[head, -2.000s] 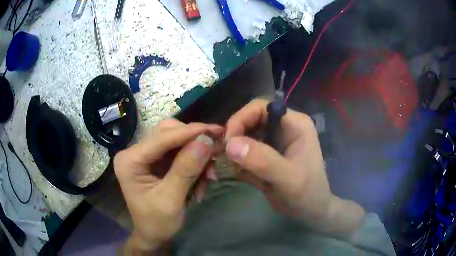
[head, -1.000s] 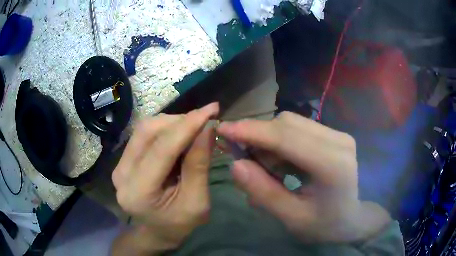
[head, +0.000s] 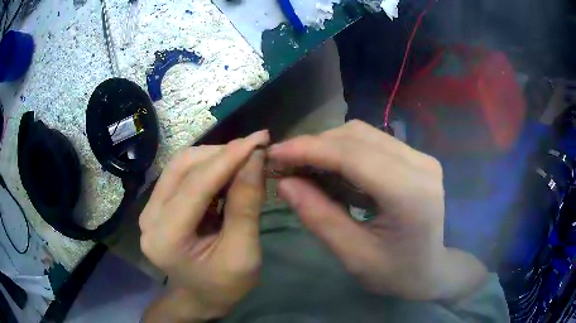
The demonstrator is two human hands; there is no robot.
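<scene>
My left hand pinches a tiny dark component between thumb and index fingertip above my lap. My right hand has its index fingertip close beside the component, with the thumb lower. A dark test probe lies mostly hidden inside my right hand; its red lead runs up behind the hand. The black headphones lie on the white board at left. Their opened ear cup housing holds a silver battery. A blue-black crescent circuit board lies beside the cup.
The worn, speckled white board ends at a peeling green table edge. A blue cup stands at the far left. A blue tool handle shows at the top. A blurred red shape and blue bundles are at right.
My right hand has turned so the probe, upright two seconds ago, is now mostly hidden. Its thumb has parted from its index fingertip. My left hand still pinches near the same spot.
</scene>
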